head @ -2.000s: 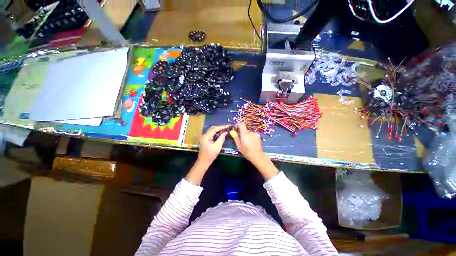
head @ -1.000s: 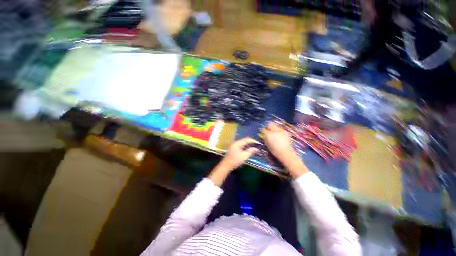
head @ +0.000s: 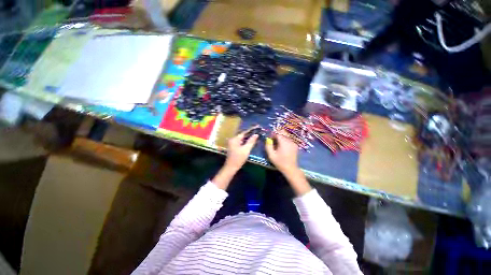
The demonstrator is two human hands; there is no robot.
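My left hand [head: 240, 147] is near the bench's front edge, its fingertips closed on a small black part [head: 258, 132] that is mostly hidden. My right hand [head: 282, 152] is just to its right, with yellow on a fingertip; its fingers are pinched near the black part, and whether they hold a wire is too blurred to tell. A bundle of red and dark lead wires [head: 338, 132] lies right behind my right hand. A large heap of small black pieces [head: 235, 80] lies behind and left of my hands, partly on a coloured sheet [head: 173, 119].
A grey-white metal machine [head: 335, 86] stands behind the wires. Clear plastic parts [head: 391, 90] lie right of it, with tangled wired pieces [head: 439, 126] farther right. White papers [head: 116, 70] lie left. A single black disc [head: 246, 33] lies behind the heap. A clear bag [head: 388, 236] is below the bench.
The camera view has swung and shifted. My right hand reached to the wire bundle one second ago and is now back beside my left hand, which has stayed near the front edge.
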